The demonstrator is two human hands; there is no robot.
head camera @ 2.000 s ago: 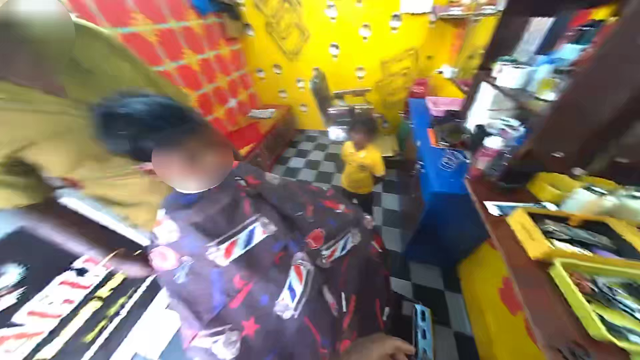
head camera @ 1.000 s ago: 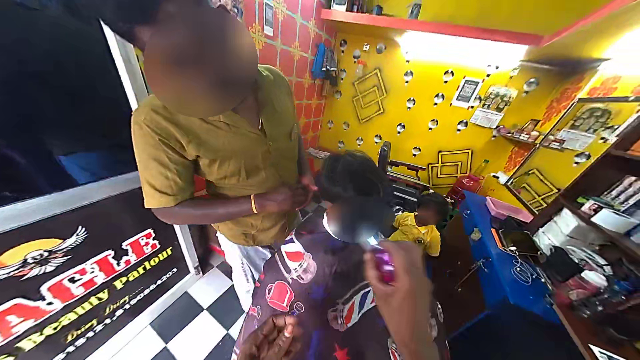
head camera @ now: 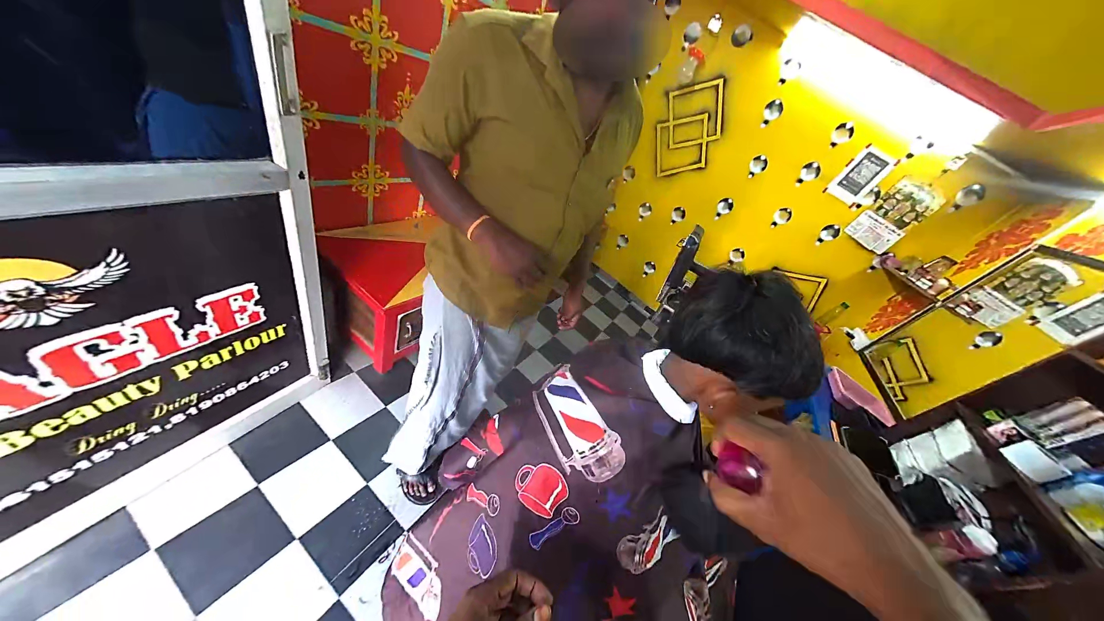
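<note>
A seated person with short black hair (head camera: 746,332) wears a dark barber's cape (head camera: 552,483) printed with barber poles, mugs and brushes, and a white neck strip (head camera: 666,386) around the neck. My right hand (head camera: 768,483) is closed around a shiny magenta object (head camera: 739,467), held near the seated person's ear and jaw; it hides the object's far end, so its kind is unclear. Low in the view, my left hand (head camera: 504,597) is over the cape with its fingers curled; whether it holds anything cannot be made out.
Another person in an olive shirt (head camera: 526,164) stands beyond the cape. A glass door (head camera: 293,190) with a lettered panel is at the left, a red bench (head camera: 371,289) behind. Cluttered shelves (head camera: 1018,483) and a pink tray (head camera: 861,395) are at the right. The floor is checkered.
The view has swung strongly. One second ago my right hand held the magenta object in front of the seated person's face; now it is beside the ear and jaw. The head is turned away now.
</note>
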